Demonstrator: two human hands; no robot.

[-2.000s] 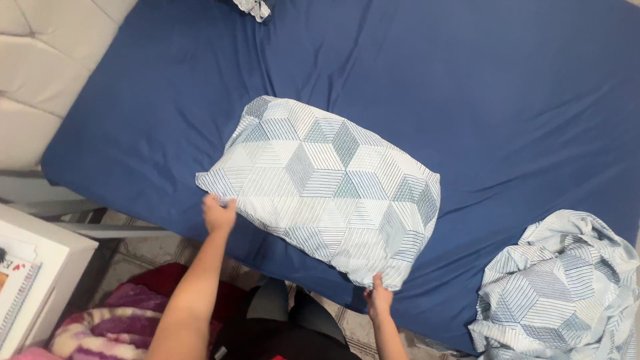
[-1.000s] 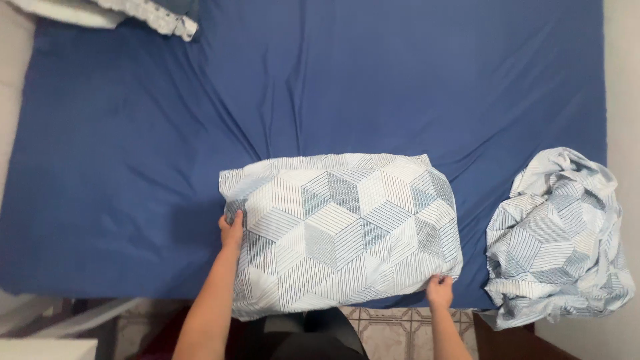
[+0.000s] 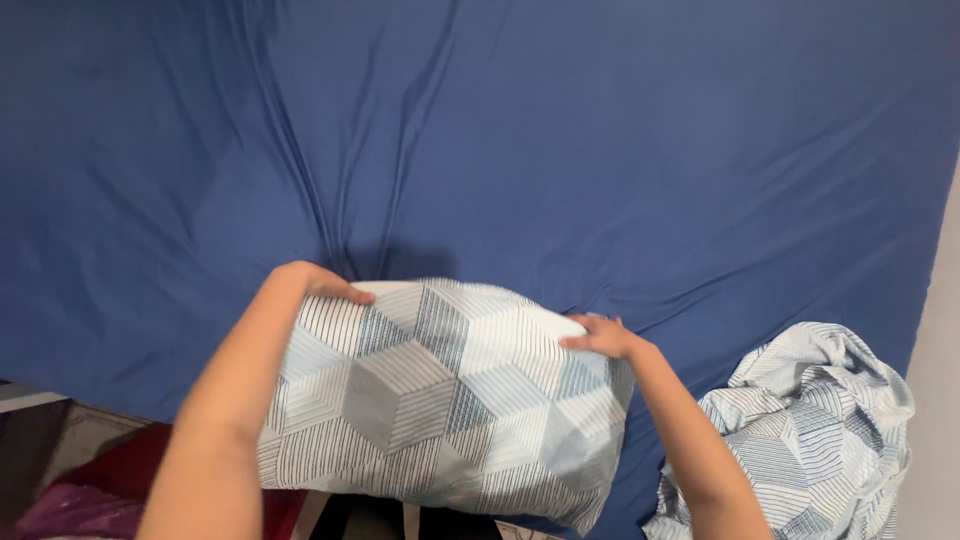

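Note:
A pillow in a white and blue-grey geometric pillowcase (image 3: 450, 390) is at the near edge of a bed with a blue fitted sheet (image 3: 570, 150). My left hand (image 3: 326, 283) grips its far edge near the left corner, thumb on top and the other fingers hidden. My right hand (image 3: 600, 335) holds the far edge near the right corner, with fingers spread over the fabric. The near side of the pillow hangs toward my body, tilted.
A crumpled cloth in the same pattern (image 3: 810, 442) lies on the bed at the right. Red and purple fabric (image 3: 97, 480) is below the bed at the lower left. A pale wall (image 3: 934, 360) borders the bed's right side.
Both hands have moved from the pillow's left side and near right corner to its far edge. The pillow is closer to my body and tilted. The view has shifted.

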